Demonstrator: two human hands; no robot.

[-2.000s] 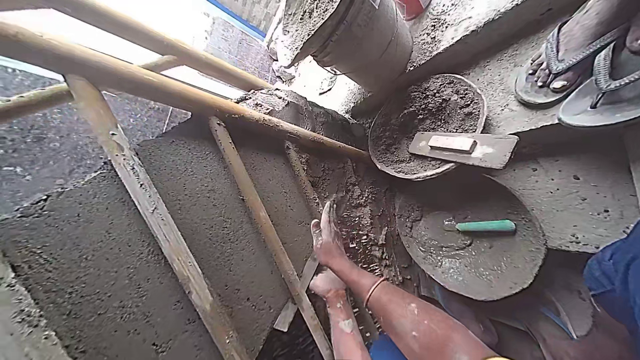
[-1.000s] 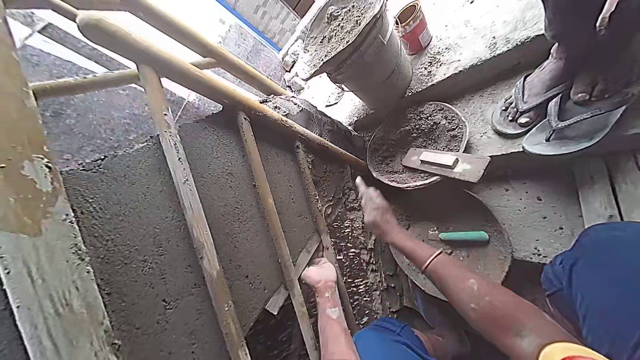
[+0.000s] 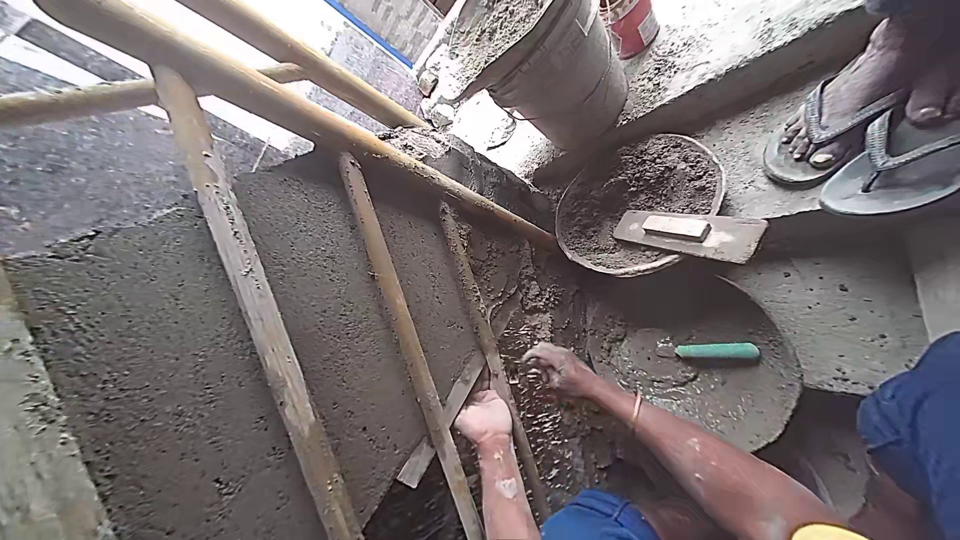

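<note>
My left hand (image 3: 484, 415) reaches between two ladder rungs and is at a flat wooden strip (image 3: 441, 424) lying against the grey mortar surface (image 3: 337, 300); its fingers are largely hidden. To its right, my right hand (image 3: 559, 369) is over wet mortar with its fingers bent; whether it holds anything is unclear. Right of that hand, a trowel's green handle (image 3: 718, 351) sticks out of wet mortar in a wide round pan (image 3: 784, 382). Above the pan, a plastering float (image 3: 739, 238) rests across the rim of a bowl (image 3: 720, 169) of drier mortar mix.
A wooden ladder (image 3: 262, 322) slants across the left half, close to my hands. A mortar-crusted bucket (image 3: 577, 90) and a red can (image 3: 632, 28) stand at the top. Another person's sandaled feet (image 3: 832, 127) are on the step at upper right.
My right hand was beside the left one two seconds ago, then raised near the pan's upper edge; now it is lower, over the wet mortar. My left hand stays by the strip.
</note>
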